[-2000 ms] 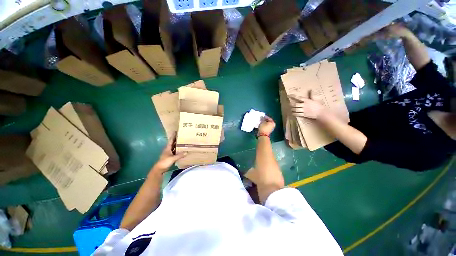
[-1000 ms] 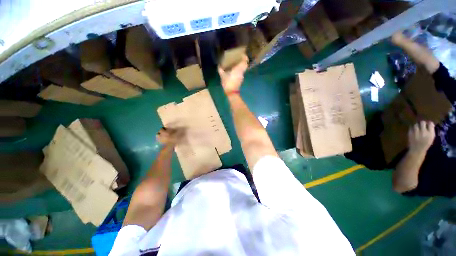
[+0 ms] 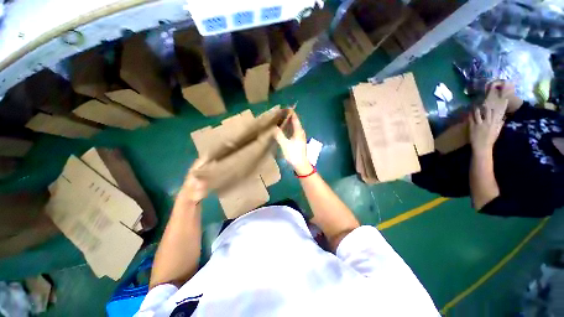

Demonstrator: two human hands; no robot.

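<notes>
A brown carton blank (image 3: 238,151), blurred, is held tilted above the green surface between both hands. My left hand (image 3: 196,179) grips its left end. My right hand (image 3: 293,143), with a red band at the wrist, holds its right end near the upper corner. Another flat blank (image 3: 247,197) lies underneath, partly hidden by the held one. Small white slips (image 3: 314,151) lie just right of my right hand.
Upright open boxes (image 3: 206,98) stand in a row under the bench edge, below a white power strip (image 3: 241,20). Blank stacks lie left (image 3: 96,213) and right (image 3: 396,130). A blue stool (image 3: 130,297) is at lower left. A person in black (image 3: 513,167) works at right.
The printed box seen first has left my front. My right hand has come back from the box row, and both hands now hold a blank raised above another.
</notes>
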